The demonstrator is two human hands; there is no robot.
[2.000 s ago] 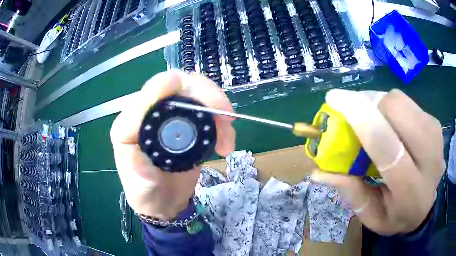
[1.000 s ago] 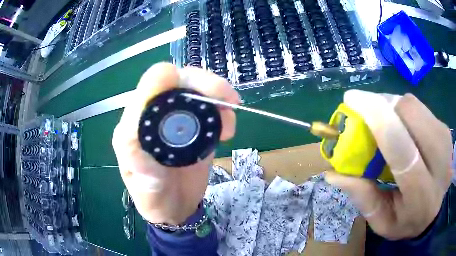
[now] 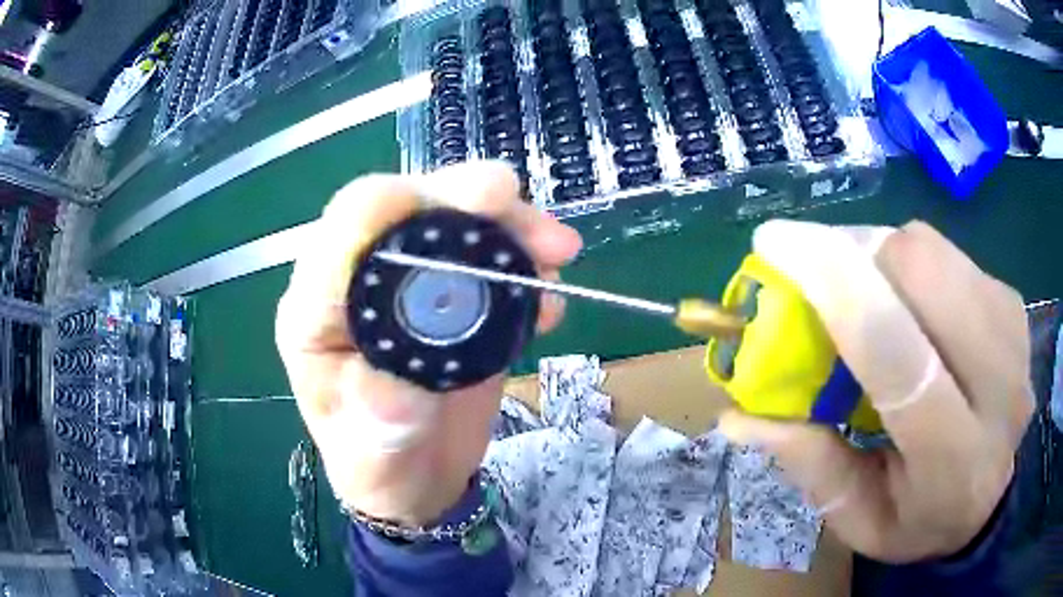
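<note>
My left hand (image 3: 391, 432) holds a round black part (image 3: 402, 350) with a grey centre and a ring of pale dots, its face towards me. My right hand (image 3: 921, 385) grips a chunky yellow handheld tool (image 3: 775, 350) with a blue band. A thin silver shaft (image 3: 606, 299) runs left from its brass-coloured collar (image 3: 708, 317) across the part's face. Its tip lies over the upper left of the ring of dots; I cannot tell whether it touches. Smudged white wipes (image 3: 554, 490) lie on a tan board (image 3: 664, 383) below my hands.
A clear tray of black parts (image 3: 699, 187) is at the back. Another tray (image 3: 117, 432) stands at the left, one (image 3: 251, 58) at the far left back. A blue bin (image 3: 973, 163) with white contents is at the back right. A thin dark object (image 3: 303, 501) lies left of the board.
The shaft tip has shifted from the top of the part to its upper left. The tool moved right, then back left. The part moved slightly right.
</note>
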